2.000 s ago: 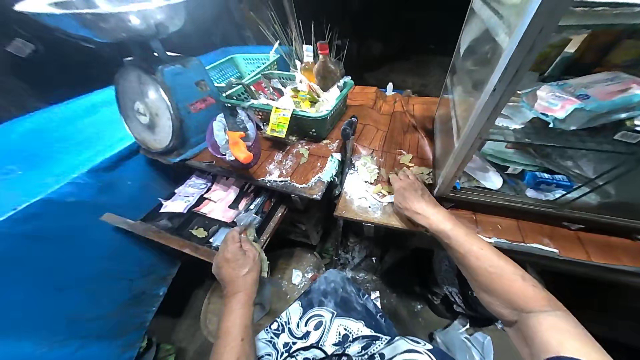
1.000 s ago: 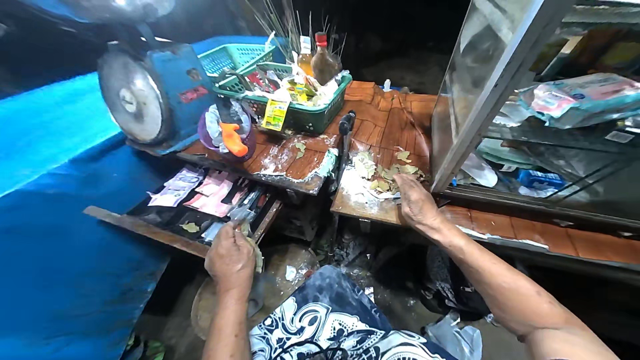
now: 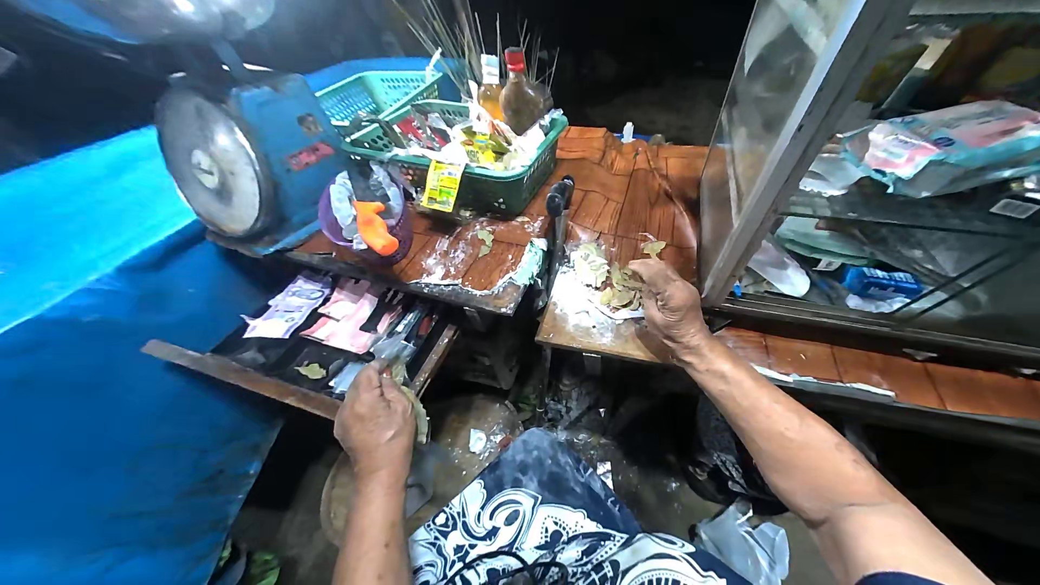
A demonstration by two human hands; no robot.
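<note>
My left hand (image 3: pixel 375 418) is closed around some dry leaves and what looks like a clear plastic bag, just in front of the pulled-out drawer (image 3: pixel 244 378). Banknotes (image 3: pixel 288 307) and a single leaf (image 3: pixel 311 370) lie in that drawer. On the right-hand table my right hand (image 3: pixel 670 305) touches a small pile of dry leaves (image 3: pixel 621 286); whether its fingers grip any cannot be told. White powder (image 3: pixel 578 302) is spread beside the pile. Another leaf (image 3: pixel 485 241) rests on the left table top, near black handles (image 3: pixel 559 197) at the gap between the tables.
A blue dial scale (image 3: pixel 280 154) stands at the left, by a purple cup (image 3: pixel 329 218) with an orange object (image 3: pixel 375 229). Behind are green baskets (image 3: pixel 520 183) with packets and bottles (image 3: pixel 520 101). A glass display case (image 3: pixel 764 154) stands at the right. Plastic (image 3: pixel 743 540) lies on the floor.
My right hand stays at the leaf pile, its fingers shifted slightly. My left hand remains by the drawer with leaves in it.
</note>
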